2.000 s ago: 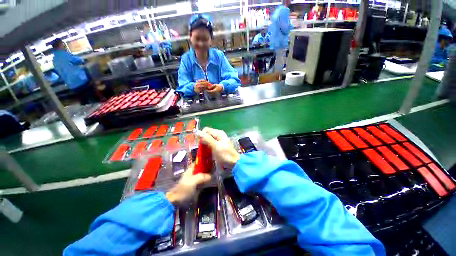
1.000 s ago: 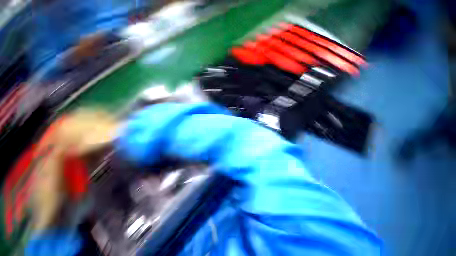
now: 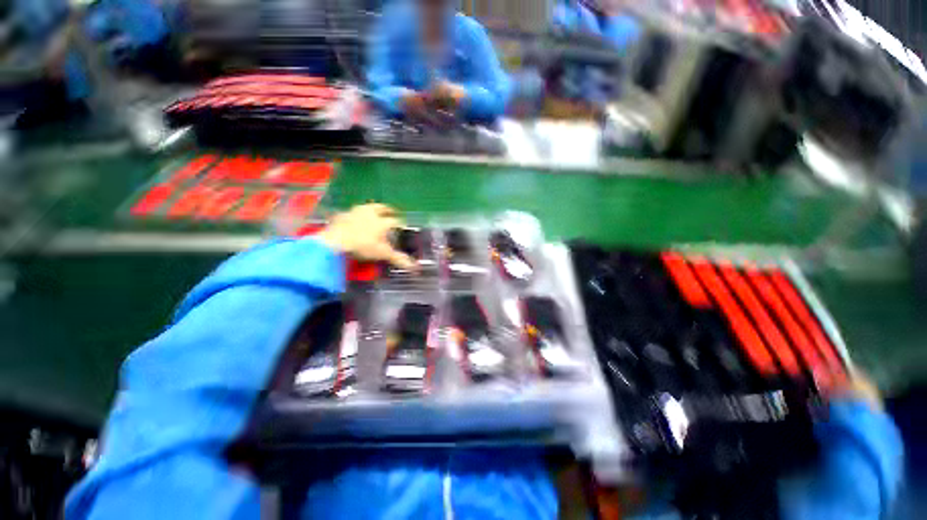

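Note:
The picture is blurred. The clear tray (image 3: 595,406) lies in front of me with two rows of black electronic units (image 3: 409,340). My left hand (image 3: 381,239) is over its back row at the left, fingers spread beside a black unit; its grip is unclear. A red cover (image 3: 362,270) shows just under this hand. The black tray (image 3: 651,361) is at the right, with long rows of red covers (image 3: 747,315) on its right part. My right hand (image 3: 862,391) is at that tray's right edge by the covers, small, blurred and partly hidden, so its grip is unclear.
Beyond the tray runs the green conveyor belt (image 3: 427,191), carrying a clear tray of red covers (image 3: 239,190) at the left. A person in a blue smock (image 3: 437,61) works across the belt. Stacked trays with red pieces (image 3: 269,96) lie at that person's side.
Two seconds ago both hands were together at a red piece over the clear tray. Now they are apart, the right at the black tray. The view swung right, then back.

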